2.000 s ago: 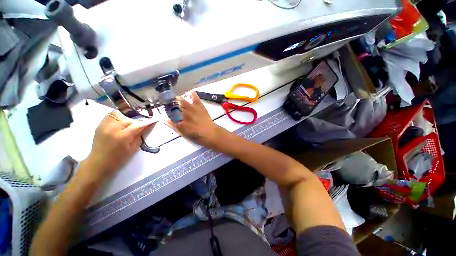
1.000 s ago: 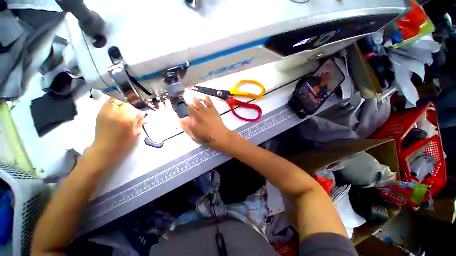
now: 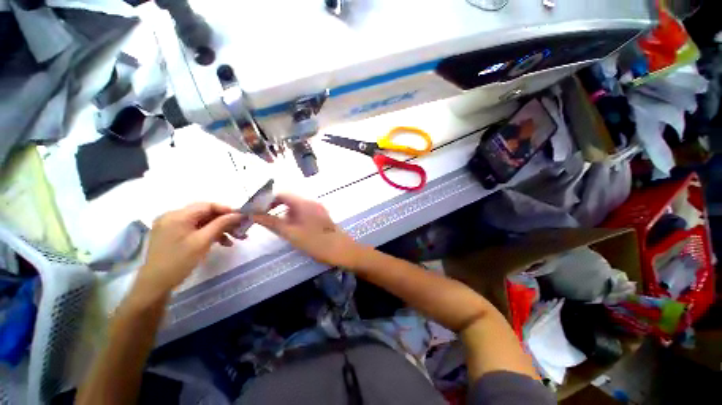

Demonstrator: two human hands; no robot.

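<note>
A small grey fabric piece [image 3: 258, 199] is between the fingertips of both hands, in front of the needle area and above the white table. My left hand [image 3: 187, 237] pinches its lower left part. My right hand [image 3: 305, 227] holds its right side; the fingers partly hide the piece. The presser foot and needle area [image 3: 273, 152] of the white sewing machine [image 3: 380, 71] lies behind the hands, with no hand at it. Dark fabric pieces [image 3: 112, 166] lie flat to the left of the needle.
Scissors [image 3: 402, 172] and a smartphone [image 3: 518, 142] lie right of the needle. Grey offcuts [image 3: 119, 87] are heaped at far left. A white plastic basket [image 3: 67, 297] is lower left. A cardboard box [image 3: 630, 261] and a red basket [image 3: 707, 273] hold fabric at right. A ruler strip [image 3: 380, 225] runs along the front edge.
Both hands have moved from the needle area towards the front edge and come together. The small grey piece is now lifted between them. The view has shifted, so the machine sits further right.
</note>
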